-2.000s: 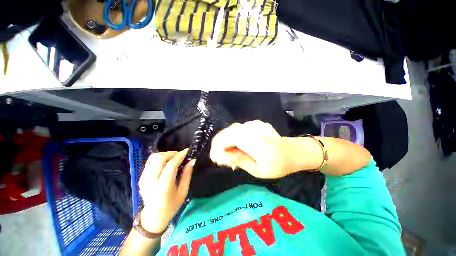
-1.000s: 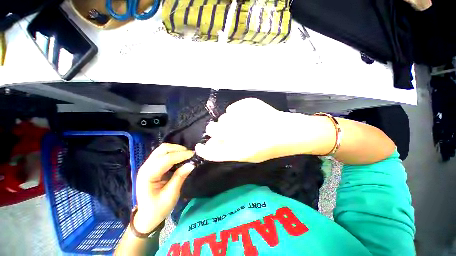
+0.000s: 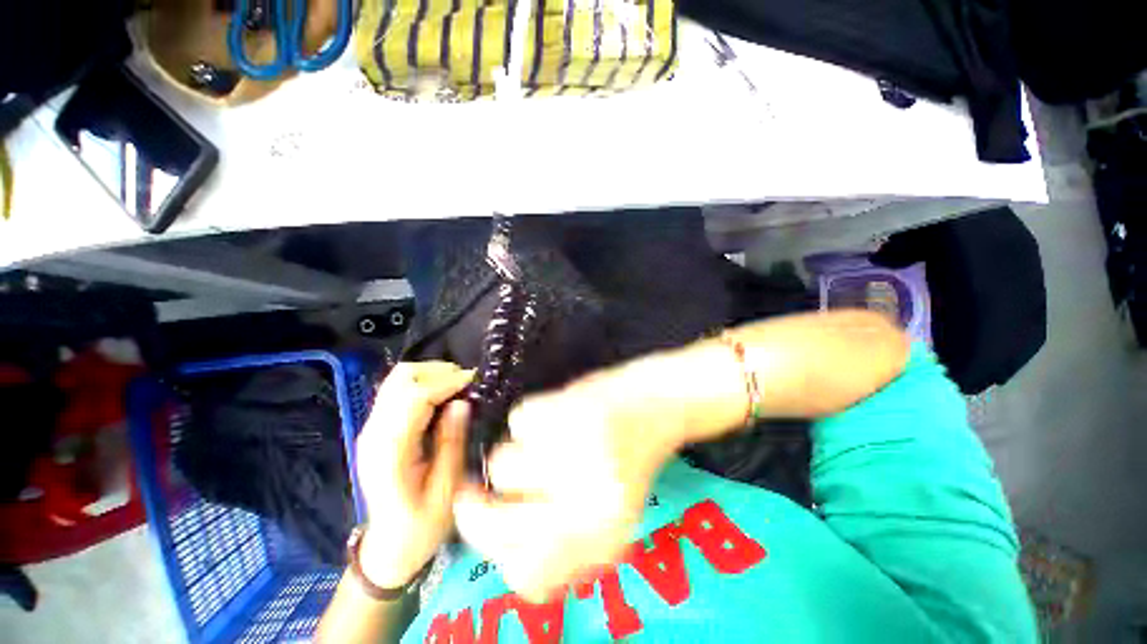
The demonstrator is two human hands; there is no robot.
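A black garment [image 3: 629, 296] lies over the lap below the table edge. A dark trim with silvery glints [image 3: 506, 330] runs along its edge toward my left hand. My left hand [image 3: 409, 472] pinches the garment edge between thumb and fingers. My right hand [image 3: 566, 484] is blurred and sits just right of my left hand, low over the lap, with its fingers curled in. No needle or thread can be made out, and what my right hand holds cannot be seen.
The white table [image 3: 377, 164] holds a phone [image 3: 136, 145], a tan tray [image 3: 176, 63] with blue-handled scissors [image 3: 291, 50], a striped yellow bundle [image 3: 440, 50] and black cloth [image 3: 868, 44]. A blue basket [image 3: 252, 359] stands left, a lilac stool [image 3: 922, 296] right.
My right hand has moved down and toward me from over the trim, uncovering the glinting strip. My left hand still grips the garment edge. The camera view has shifted slightly.
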